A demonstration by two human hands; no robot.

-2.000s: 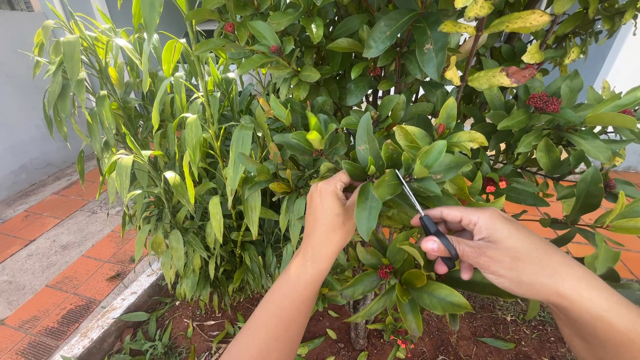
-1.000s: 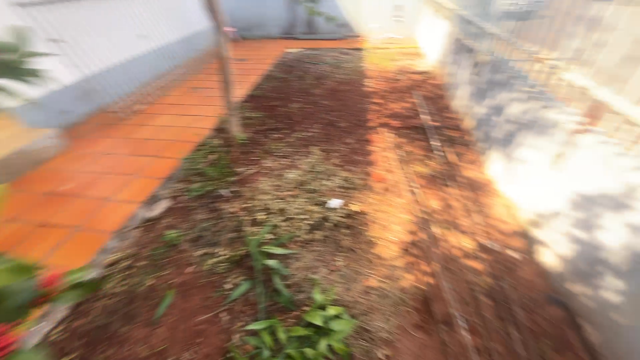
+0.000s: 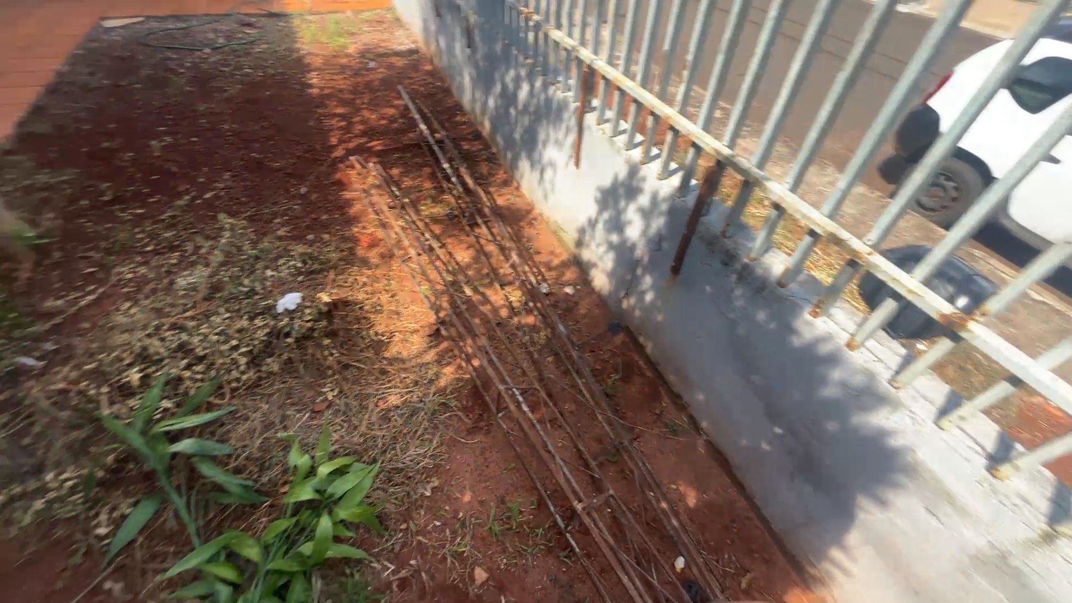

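Observation:
Neither my left hand nor my right hand can be made out in the head view, and the scissors are out of sight too. Long rusty steel rebar frames (image 3: 511, 394) lie on the reddish soil beside a low white wall (image 3: 737, 394). At the lower left grow leafy green plants (image 3: 322, 511). A small white scrap (image 3: 289, 301) rests on dry plant litter (image 3: 209, 327) left of the rebar.
A metal bar fence (image 3: 754, 172) tops the wall on the right. Beyond it stand a white car (image 3: 1030, 134) and a dark rounded object (image 3: 930, 289). Orange paving (image 3: 42, 50) borders the soil at the upper left, near a thin green hose (image 3: 201, 42).
The view has swung far away from the red-flowered shrub, where two seconds ago my left hand was among the leaves and my right hand held scissors. Both hands have left the view.

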